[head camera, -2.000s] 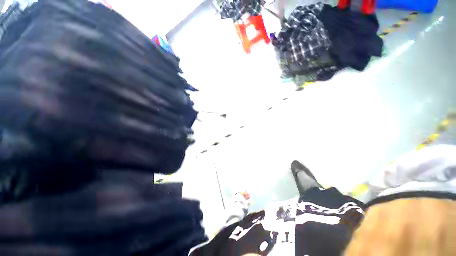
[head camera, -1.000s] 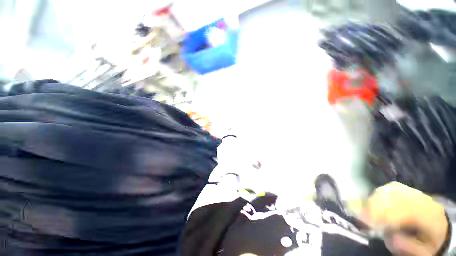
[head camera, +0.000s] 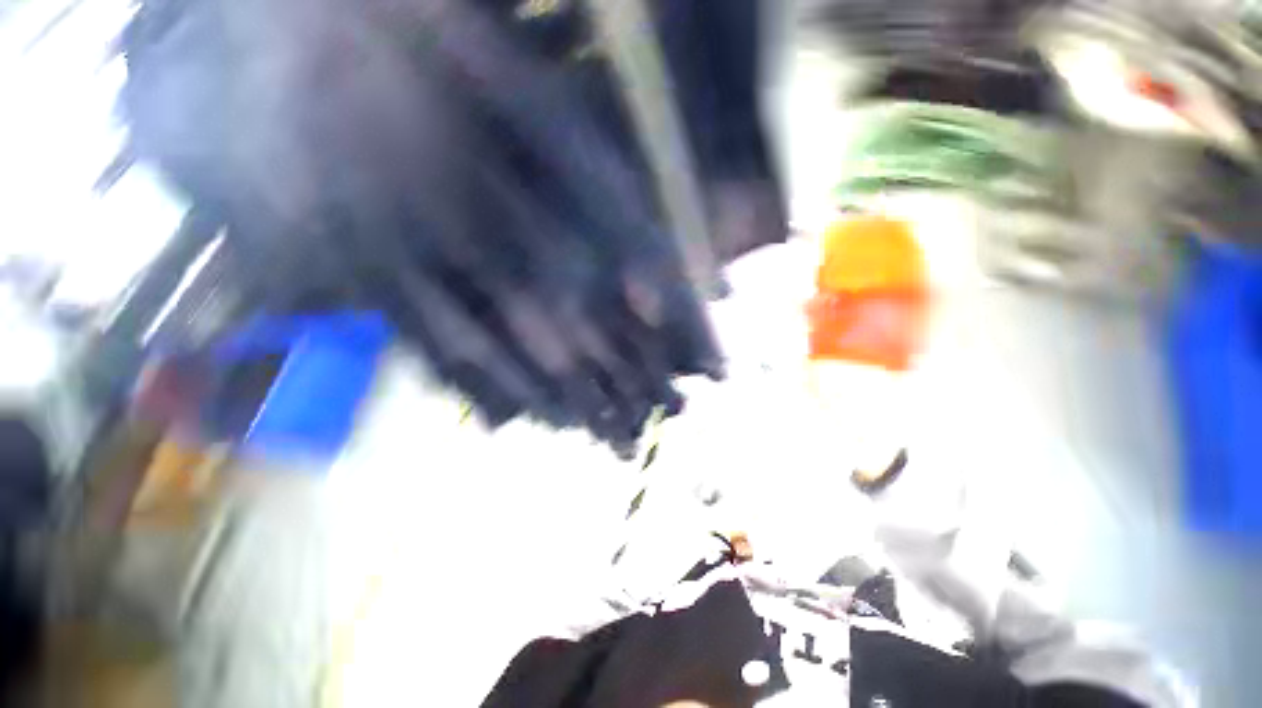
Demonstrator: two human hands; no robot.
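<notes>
Dark navy-black garments hang in a dense, blurred mass across the upper left and centre, their lower ends ragged. A pale pole runs down through them. A whitish-grey sleeve shows at the lower right, beside my black patterned clothing. I cannot make out my right hand; the area beyond the sleeve is washed out by glare. My left hand is not visible. Whether either hand touches the garments cannot be told.
A blurred orange and red object stands right of the garments. A blue crate is at the right edge. Another blue thing, perhaps a crate, is at left. Green cloth and blurred heaps lie at the upper right.
The view has swung round. The dark garments now sit higher and nearer the centre. The right hand seen at the lower right a second ago is no longer visible. The plaid heap has left the view.
</notes>
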